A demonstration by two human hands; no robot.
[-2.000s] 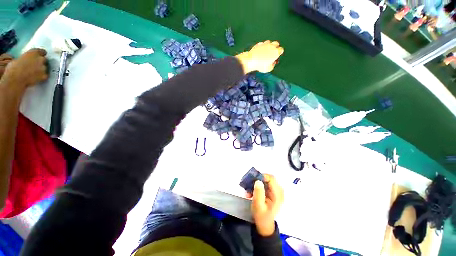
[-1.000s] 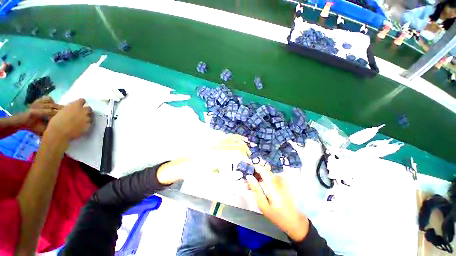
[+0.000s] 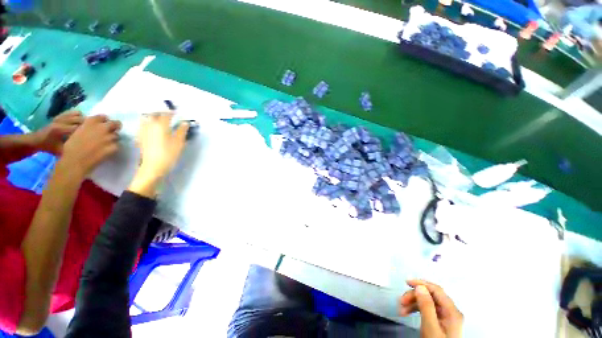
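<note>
My left hand (image 3: 160,148) is at the left of the white sheet, its fingers around the hammer; a dark part of the hammer (image 3: 191,129) shows beside my thumb, the rest is mostly hidden. My right hand (image 3: 432,309) is low at the right, over the sheet's front edge, fingers loosely curled, with nothing seen in it. Plaid fabric pieces (image 3: 343,155) lie in a heap at the sheet's back edge, some black loops facing me.
A coworker's hands (image 3: 92,138) are at the far left. Scissors (image 3: 430,221) and a clear bag (image 3: 443,168) lie right of the heap, white bottles (image 3: 500,173) behind. A black cord coil (image 3: 584,290) is far right. A parts tray (image 3: 459,63) and loose pieces stand on the green belt.
My left hand has moved left from the heap to the hammer, whose black grip has left its old place. My right hand has drawn back to the lower right, and the plaid piece no longer shows in it.
</note>
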